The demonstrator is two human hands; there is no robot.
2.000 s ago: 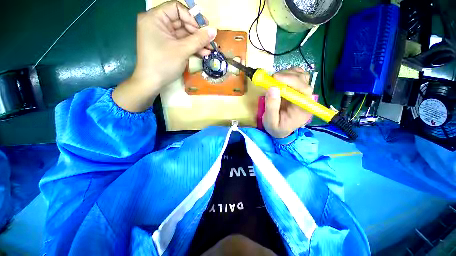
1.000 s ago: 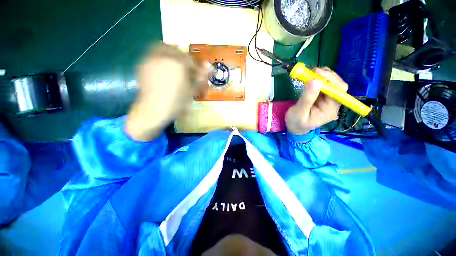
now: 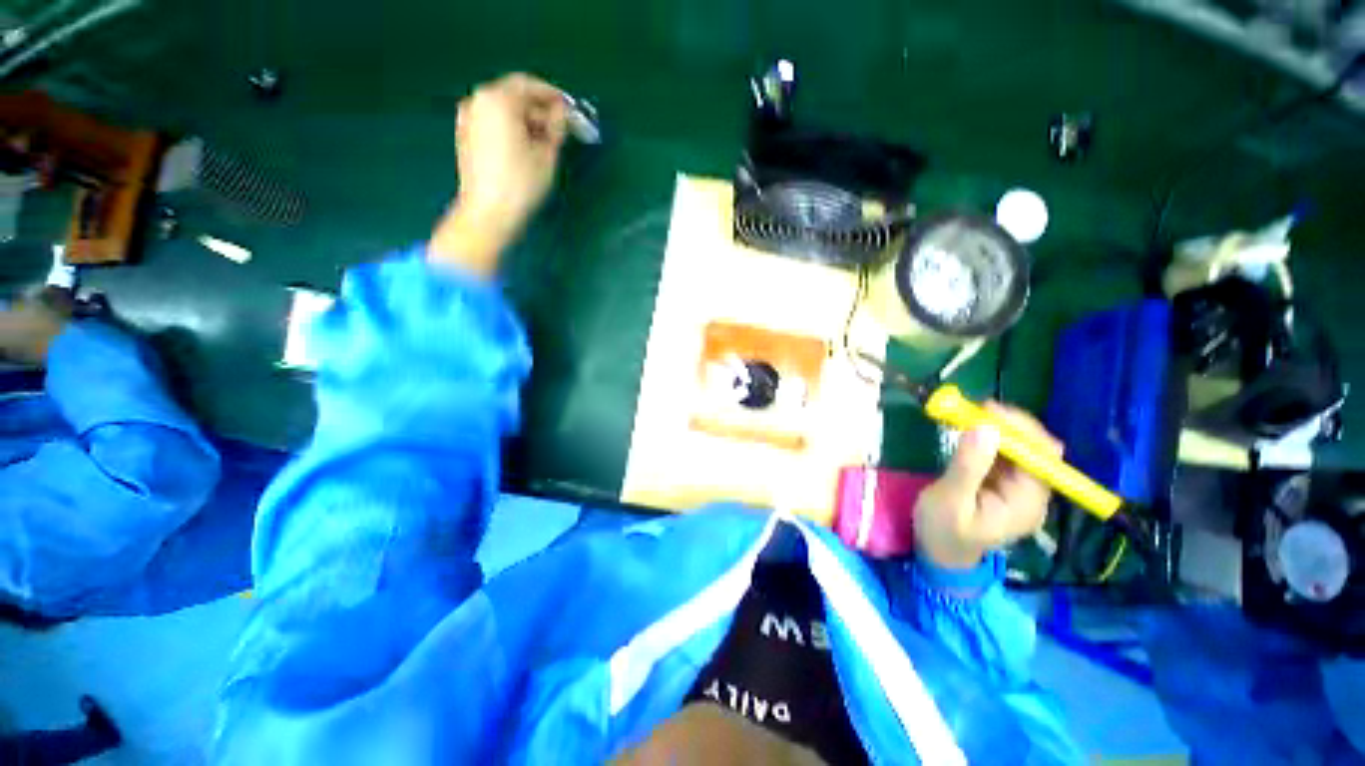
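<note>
My left hand [image 3: 509, 157] reaches far out over the green surface, left of the pale board [image 3: 666, 374]. Its fingertips pinch a small silvery and dark piece [image 3: 582, 120], too blurred to name surely. My right hand [image 3: 988, 501] holds the yellow soldering iron [image 3: 1025, 449], its dark tip pointing left, over the board's right edge and clear of the fixture. The orange-brown fixture [image 3: 794, 352] lies on the board with a round dark workpiece [image 3: 756, 385] at its middle.
A fume fan [image 3: 816, 217] stands at the board's far edge, with the tip-cleaning tin [image 3: 963, 277] to its right. A pink-red pad [image 3: 883, 509] lies beside my right hand. The blue station [image 3: 1115, 397] is at right. Another person's blue sleeve [image 3: 120, 389] shows at left. Small dark pieces [image 3: 1070, 135] lie beyond.
My left hand has left the fixture and moved far out to the left. My right hand has drawn the iron back from the workpiece. The view has shifted, showing more bench beyond.
</note>
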